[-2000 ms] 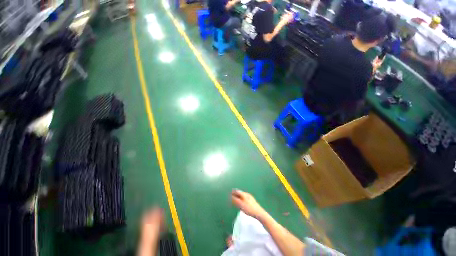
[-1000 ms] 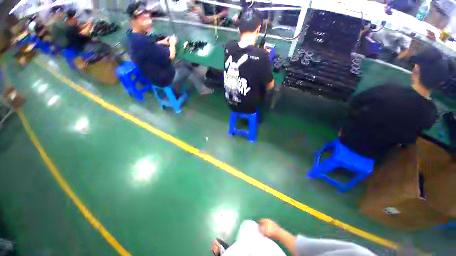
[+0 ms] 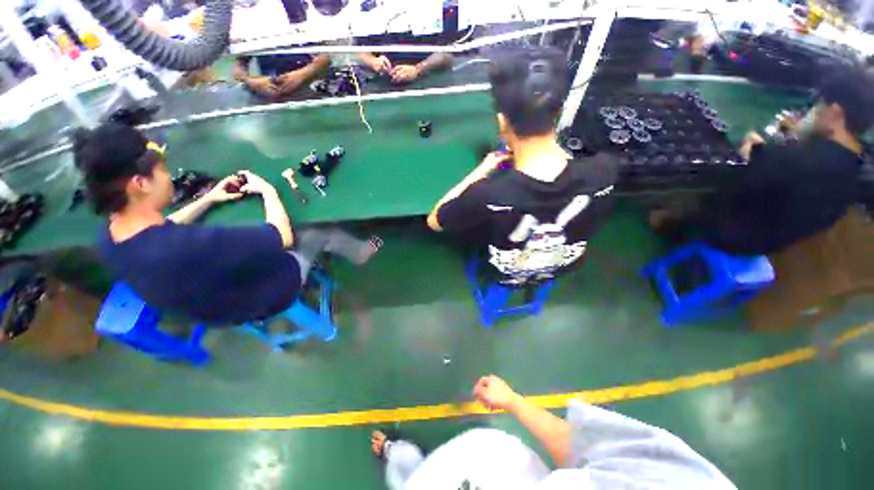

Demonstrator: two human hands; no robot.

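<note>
My right hand (image 3: 494, 392) hangs low at bottom centre over the floor, fingers curled, with nothing visible in it; the bare forearm runs to a grey sleeve. My left hand is not in view. Beyond the seated people is a long green belt (image 3: 393, 187), out of my hand's reach. Small black assemblies (image 3: 321, 167) lie on it left of centre, and a small dark round item (image 3: 425, 127) sits farther right. Black trays (image 3: 671, 144) on the right hold several round metallic-looking parts (image 3: 628, 124).
Three people sit along the near side on blue stools (image 3: 704, 278); forearms show across the belt. A yellow line (image 3: 326, 419) curves across the green floor. Brown cartons (image 3: 805, 287) stand at right and left. A grey ribbed hose (image 3: 172, 43) hangs upper left.
The view has swung right from the aisle to face the belt. My left hand, blurred at the bottom two seconds ago, is out of the picture. My right hand stays low.
</note>
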